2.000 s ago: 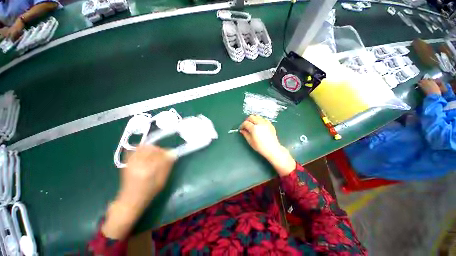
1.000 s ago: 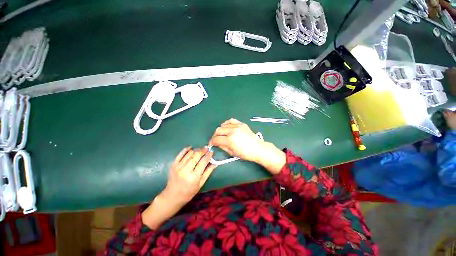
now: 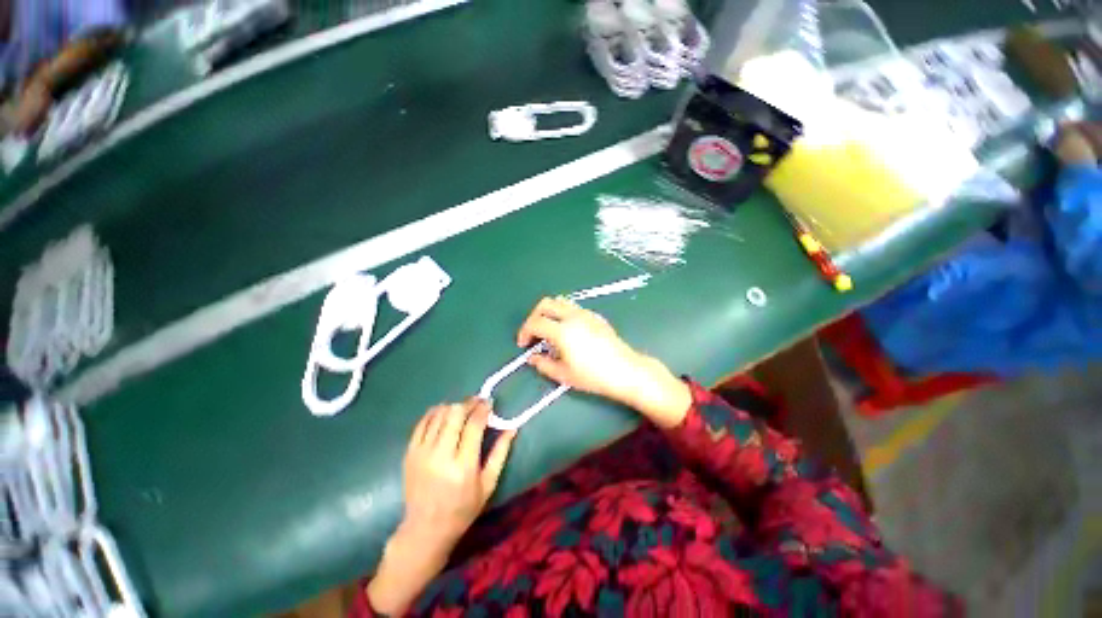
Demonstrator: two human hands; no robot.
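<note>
A white oval plastic frame lies low over the green bench between my hands, its open loop showing. My left hand holds the loop's left end between thumb and fingers. My right hand is at the frame's other end, with bent fingers that hide the part they touch; whether a strip is in them cannot be told. A few thin white strips lie just beyond my right hand. A pale strip pile lies further back.
Two overlapping white frames lie left; stacked frames stand far left. Beyond the metal rail is the belt with frames. Right are a black fan, yellow sheet, screwdriver, small ring and a person's blue sleeve.
Two seconds ago my left hand was moving a frame at the left and my right hand pinched a strip. Now both are at one frame, whose loop shows more than one second ago. The view has shifted.
</note>
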